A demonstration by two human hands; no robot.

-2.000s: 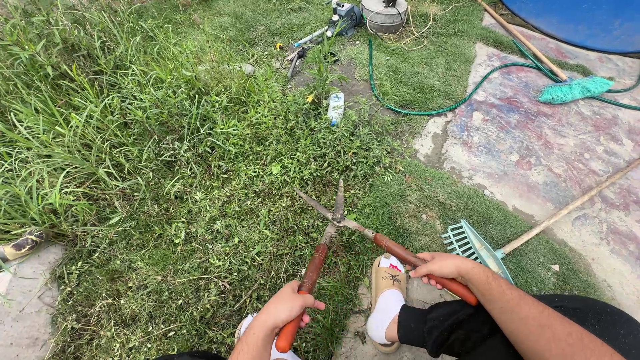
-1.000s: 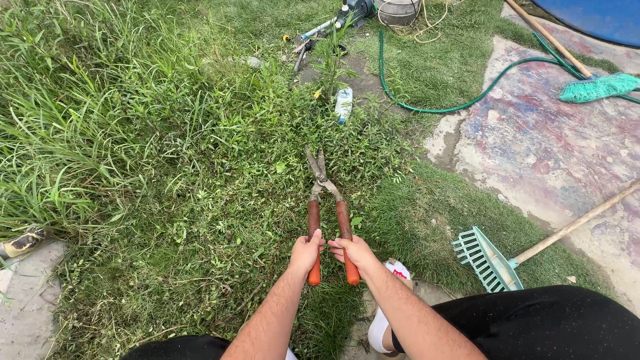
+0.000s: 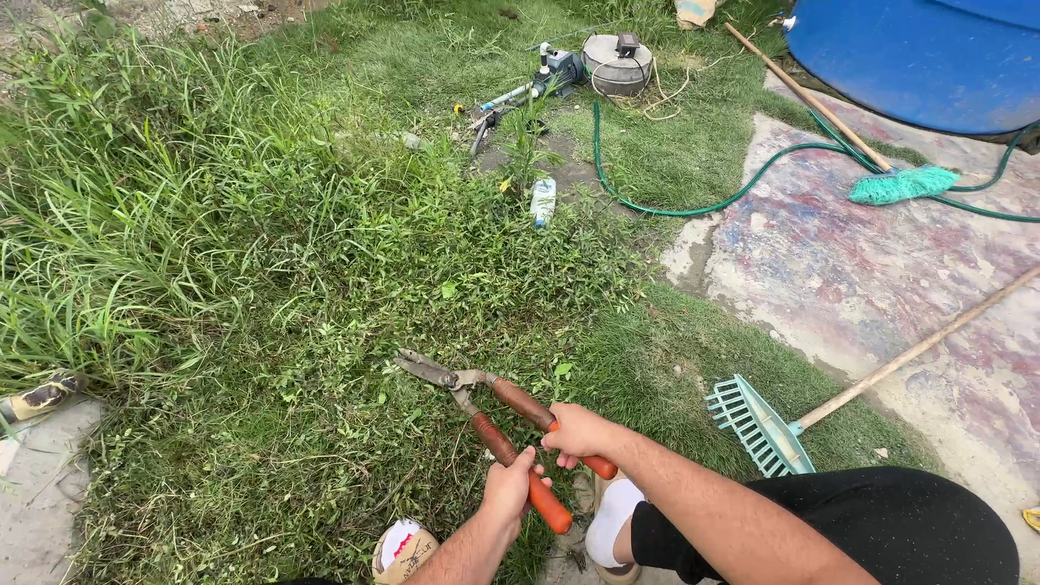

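A pair of hedge shears (image 3: 451,379) with worn metal blades and orange-brown handles is held low over cut weeds and grass (image 3: 309,455). My left hand (image 3: 512,486) grips the lower handle near its orange end. Around the other handle my right hand (image 3: 578,432) is closed. The blades point up and to the left and lie nearly together, their tips against the greenery. Taller weeds (image 3: 162,211) stand at the left, and leafy low plants (image 3: 455,227) grow beyond the blades.
A plastic bottle (image 3: 543,201) lies among the plants. A green rake (image 3: 764,431) rests right of my leg. Farther off are a green hose (image 3: 699,213), a broom (image 3: 902,185), a water pump (image 3: 561,71), a round concrete block (image 3: 617,67) and a blue tank (image 3: 918,57). A concrete slab (image 3: 49,487) lies at left.
The shears' handles were wide apart two seconds ago, then drew together. Since one second ago the blades have swung to point left, and both hands have moved right.
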